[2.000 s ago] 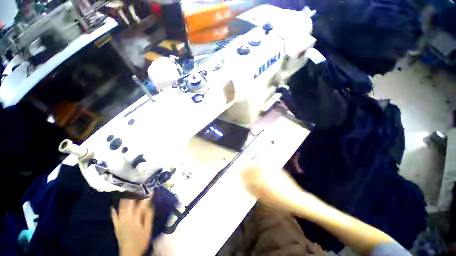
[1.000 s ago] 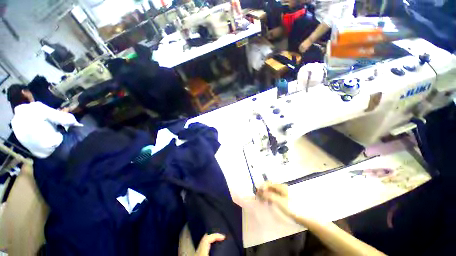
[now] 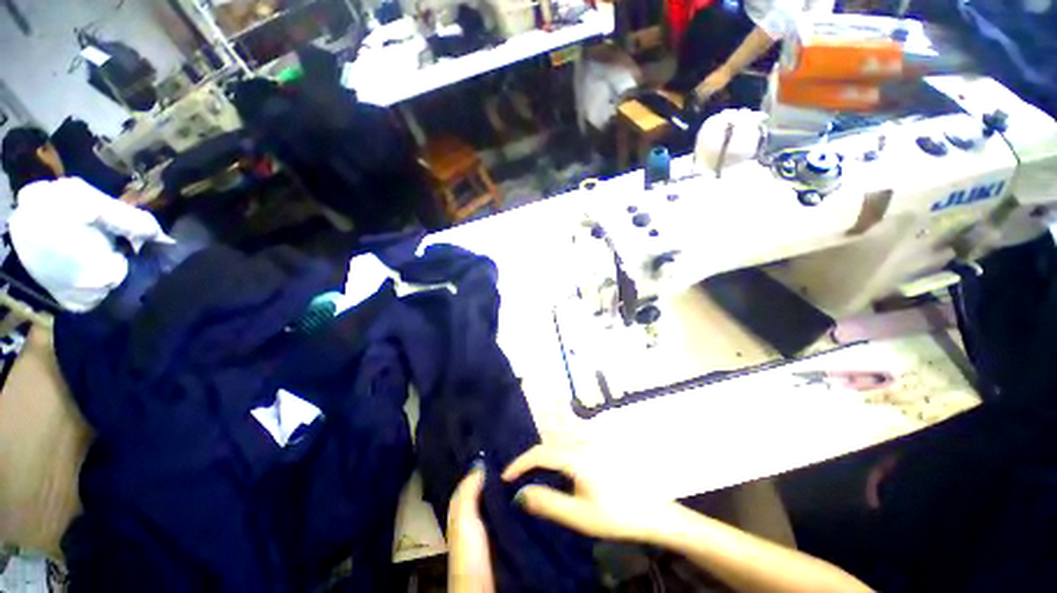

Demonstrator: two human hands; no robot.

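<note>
A large navy garment point(image 3: 232, 463) lies bunched at the left, with a white patch point(image 3: 286, 417) on it and a teal roll point(image 3: 319, 310) partly under the cloth. Its narrower dark part hangs over the table's front edge. My left hand point(image 3: 469, 527) is on this part at the bottom centre, fingers pointing up. My right hand point(image 3: 568, 498) grips the same cloth just to the right, thumb and fingers bent on it. A small dark item shows at the left fingertips, too small to name. The white JUKI sewing machine point(image 3: 742, 232) stands at the right, its needle area free of cloth.
A flat black phone point(image 3: 765, 310) lies under the machine arm, with pink-handled scissors point(image 3: 852, 380) in front. An orange-and-white box point(image 3: 840, 70) stands behind. Dark cloth point(image 3: 1020, 348) hangs at right. A person in white point(image 3: 70, 243) sits at far left; another person's arm point(image 3: 742, 64) shows behind.
The view has swung left from the machine to the garment. My right hand has moved from the table near the needle area down to the cloth beside my left hand.
</note>
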